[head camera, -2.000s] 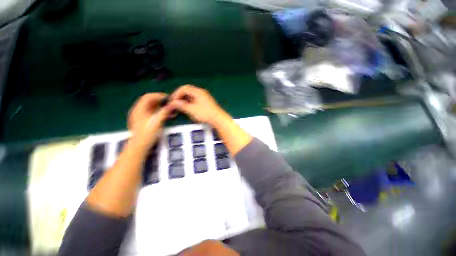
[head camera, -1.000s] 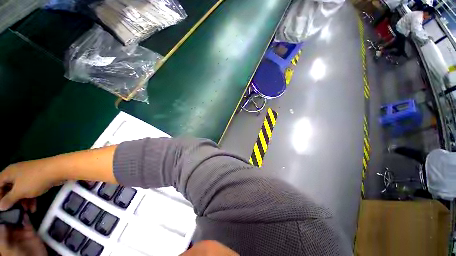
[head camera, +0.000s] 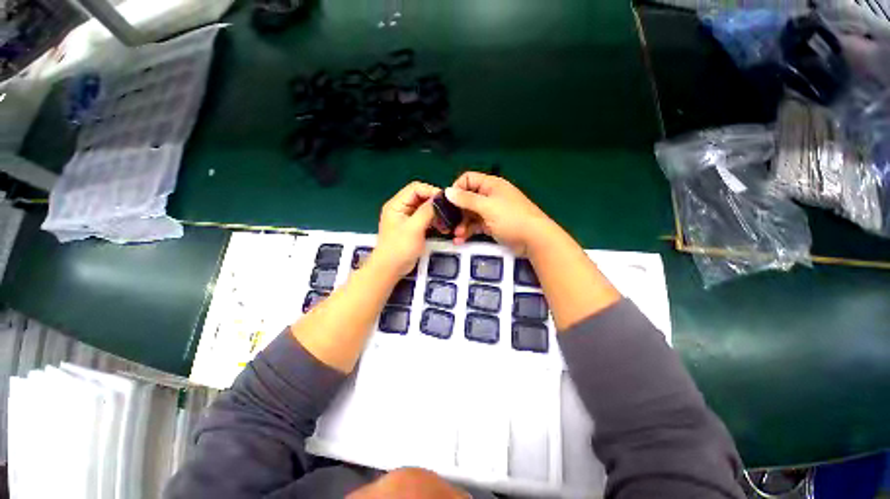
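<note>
My left hand (head camera: 405, 222) and my right hand (head camera: 496, 207) meet above the far edge of the white foam tray (head camera: 420, 400). Both hold one small black housing (head camera: 446, 210) between their fingertips; its underside is partly hidden by the fingers. The tray's far half holds rows of black housings with greyer centres, such as this one (head camera: 483, 297). My forearms cover some of the pockets. The tray's near half is plain white.
A loose pile of black parts (head camera: 376, 107) lies on the green mat beyond the tray. A translucent blister tray (head camera: 137, 136) is at left. Clear plastic bags (head camera: 737, 200) and a bundle of silvery strips (head camera: 829, 161) lie at right. Stacked white trays (head camera: 78, 429) stand lower left.
The view has swung back from the aisle at right to the bench. Both hands now show fully, together beyond the tray; one second ago they were at the lower left, partly cut off.
</note>
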